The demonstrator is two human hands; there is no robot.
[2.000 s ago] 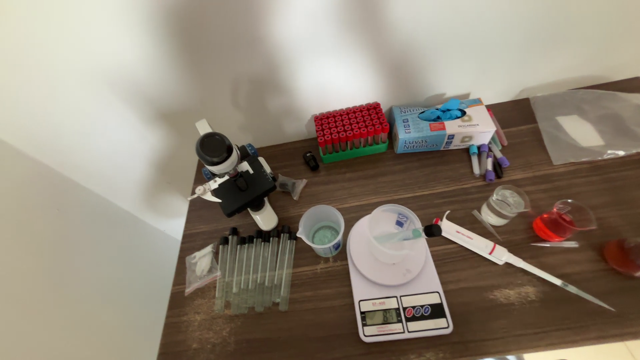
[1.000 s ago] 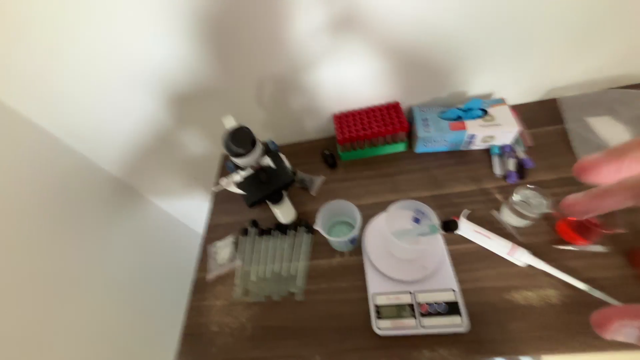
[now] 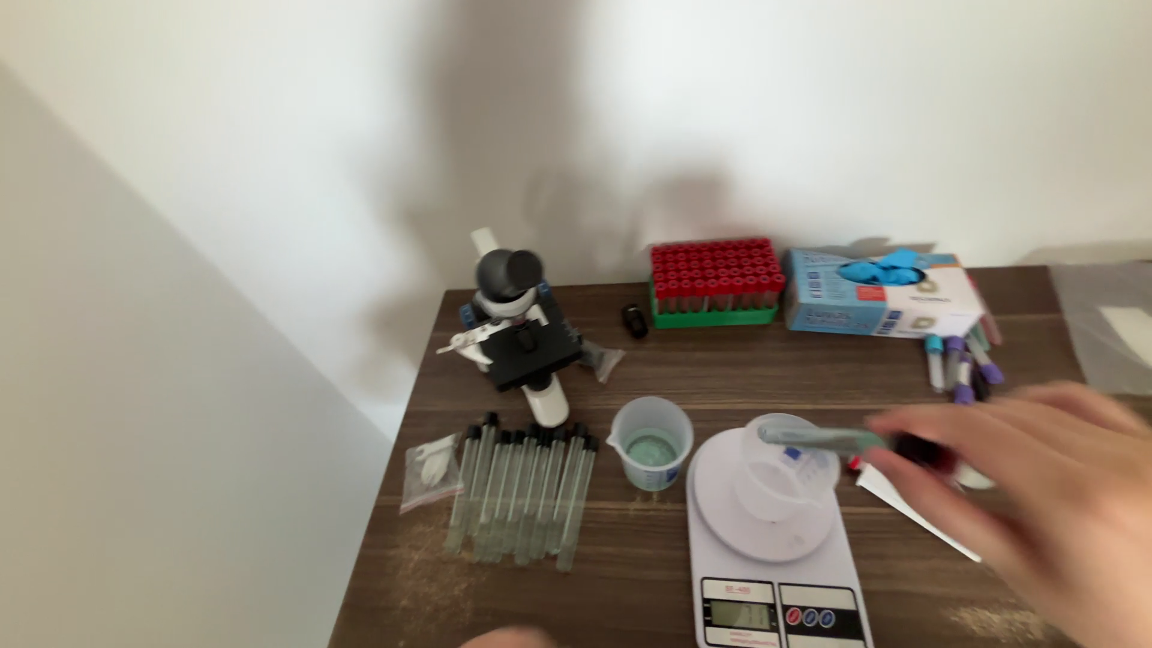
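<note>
My right hand [image 3: 1035, 486] pinches a glass test tube [image 3: 814, 438] with a dark cap. The tube lies nearly level above a clear plastic beaker [image 3: 765, 486], which stands on a white digital kitchen scale [image 3: 774, 585]. Under the hand, partly hidden, is a white pipette [image 3: 913, 513]. Of my left hand [image 3: 510, 638] only a blurred bit shows at the bottom edge; what it does is hidden. Left of the scale stands a graduated plastic beaker [image 3: 650, 445] with pale green contents. Several black-capped test tubes [image 3: 522, 495] lie farther left.
A microscope [image 3: 522, 333] stands at the back left, beside a small plastic bag [image 3: 434, 470]. Along the wall are a green rack of red-capped tubes [image 3: 715, 281], a nitrile glove box [image 3: 882, 297], capped sample tubes [image 3: 963, 369] and a clear bag [image 3: 1107, 324] at right.
My right hand has come in from the right and taken hold of the capped test tube, which lay across the beaker on the scale. A bit of my left hand has appeared at the bottom.
</note>
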